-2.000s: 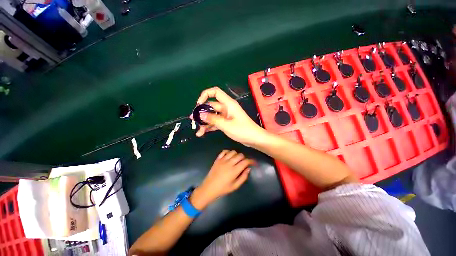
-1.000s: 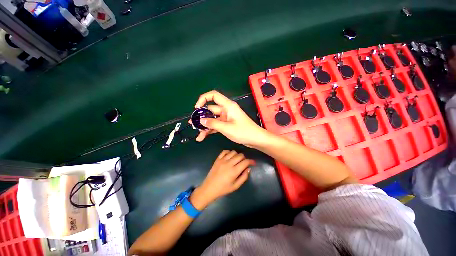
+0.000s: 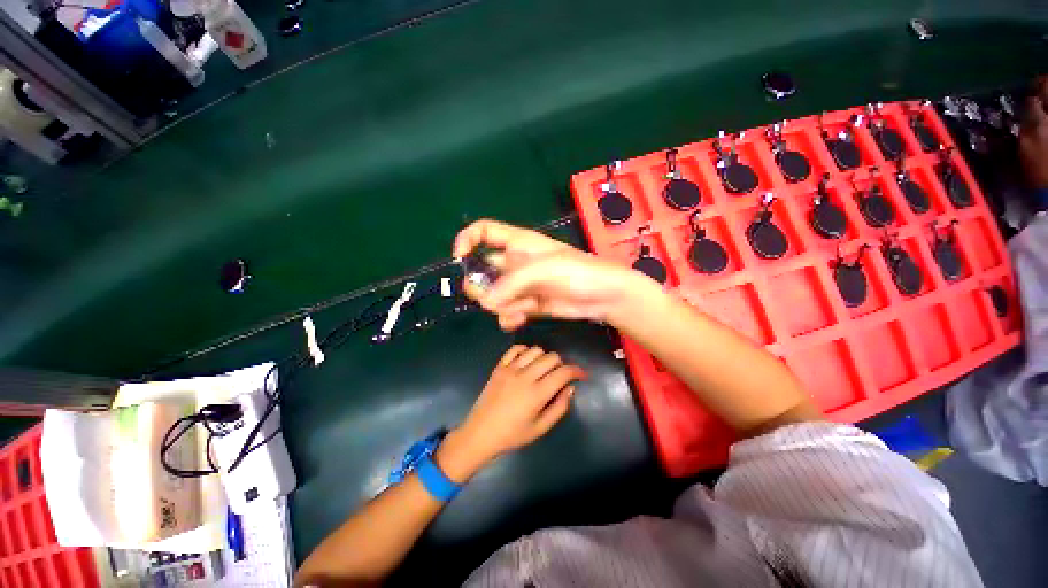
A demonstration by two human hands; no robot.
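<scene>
My right hand (image 3: 546, 279) holds a round display module (image 3: 480, 269) between thumb and fingers, above the green bench just left of the red tray (image 3: 747, 312). The module is partly hidden by the fingers and seen tilted. My left hand (image 3: 523, 399) lies below it near the bench edge with its fingers curled and touches no module; whether anything is under the fingers cannot be told. A blue strap (image 3: 437, 471) is on the left wrist. The red tray holds many black discs in its upper pockets.
White strips (image 3: 399, 308) and a thin black cable lie left of my right hand. A white box (image 3: 259, 448) with black cable and papers is at lower left. Loose modules (image 3: 236, 276) lie on the green belt (image 3: 379, 161). Another person's sleeve (image 3: 998, 379) is at right.
My right hand has turned and tilted the module, whose dark face showed before. The loose modules on the belt have shifted left. My left hand has not moved.
</scene>
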